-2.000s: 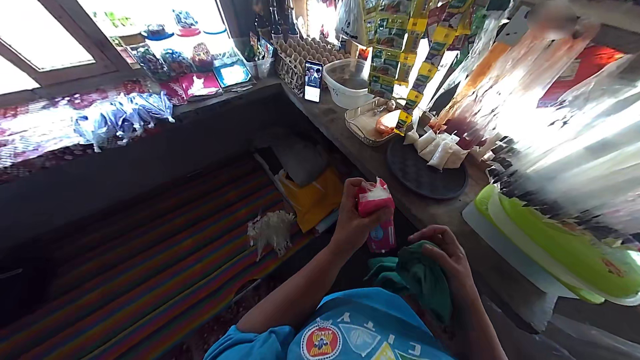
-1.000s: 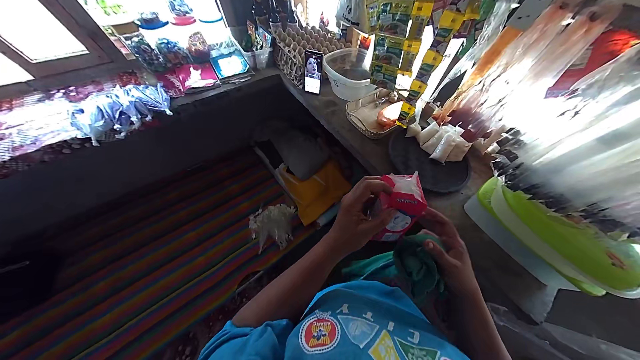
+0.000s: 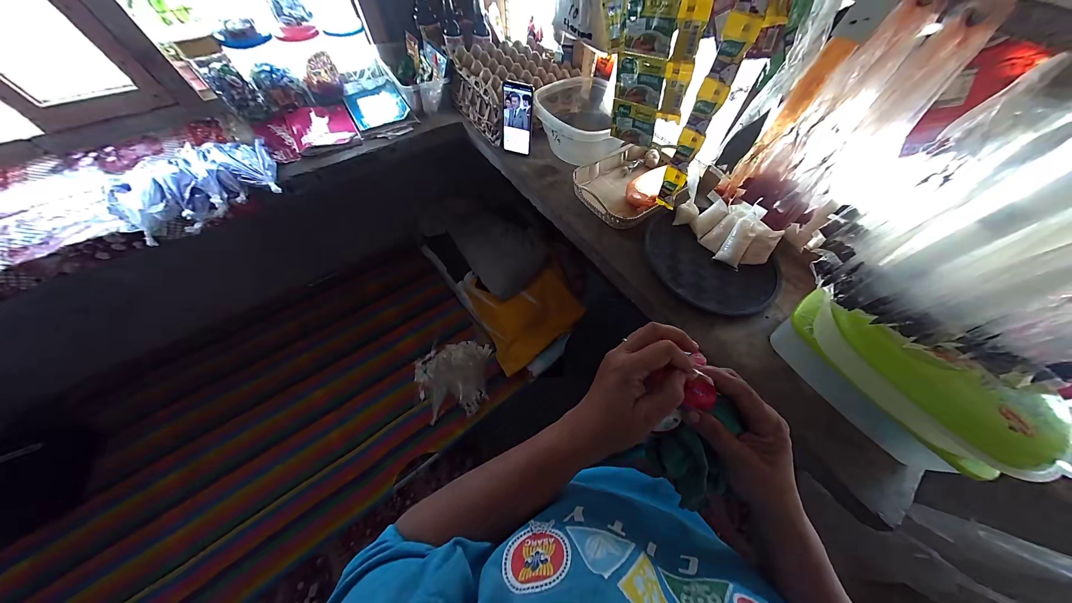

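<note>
Both hands meet low in the head view, right of the middle. A pink and red package (image 3: 699, 392), mostly covered by fingers, is between them. My left hand (image 3: 641, 389) pinches its upper edge with thumb and fingertips. My right hand (image 3: 749, 427) holds it from the other side, along with a dark green cloth (image 3: 682, 461) that hangs below against the blue shirt. Just beyond the hands, a round dark tray (image 3: 712, 272) bears several small white filled plastic bags (image 3: 735, 234).
On the counter stand a woven basket (image 3: 615, 218), a white tub (image 3: 578, 142), an upright phone (image 3: 517, 117) and egg trays (image 3: 502, 71). Green-lidded containers (image 3: 938, 385) sit at right, below hanging plastic bags (image 3: 963, 193). A yellow bag (image 3: 528, 318) and a crumpled whitish bag (image 3: 454, 377) lie at lower centre.
The package was upright in my left hand, then held in both hands with its pink and white faces showing. Now it is lower and mostly hidden by my fingers.
</note>
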